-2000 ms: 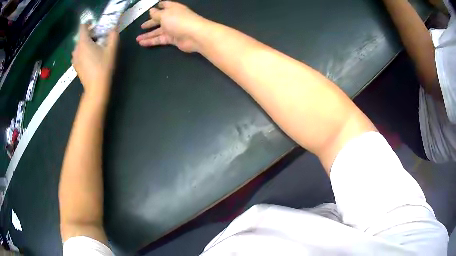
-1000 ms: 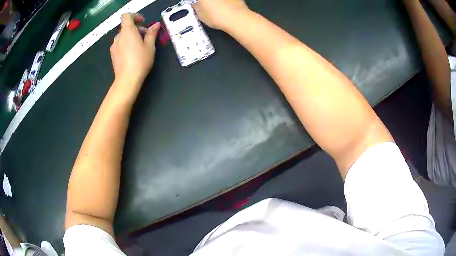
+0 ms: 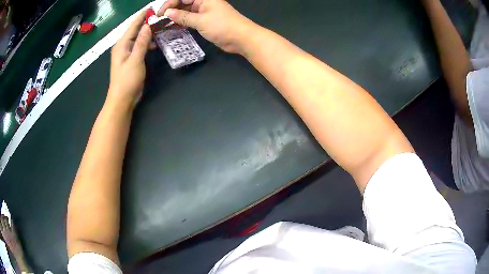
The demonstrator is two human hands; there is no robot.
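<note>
A half-built phone unit (image 3: 181,49) is between my hands near the top of the view, its keypad end with rows of dark marks towards me. My left hand (image 3: 128,61) has its fingertips at the unit's upper left end, by a small red part (image 3: 150,16). My right hand (image 3: 206,21) pinches the unit's top end, where a small white piece shows at the fingertips. The fingers hide most of the top end, so the exact hold on the white piece cannot be told.
A white edge strip (image 3: 71,69) curves along the left of the green worktop (image 3: 214,128). Beyond it, waiting phone units (image 3: 68,36) and red parts (image 3: 86,27) lie on the green belt. Another person's arm (image 3: 449,48) is at right; another hand (image 3: 8,230) is at lower left.
The unit has moved slightly left and now shows its keypad face. My right hand has come over its top end. My left hand has moved to its upper left. Another hand has appeared at lower left.
</note>
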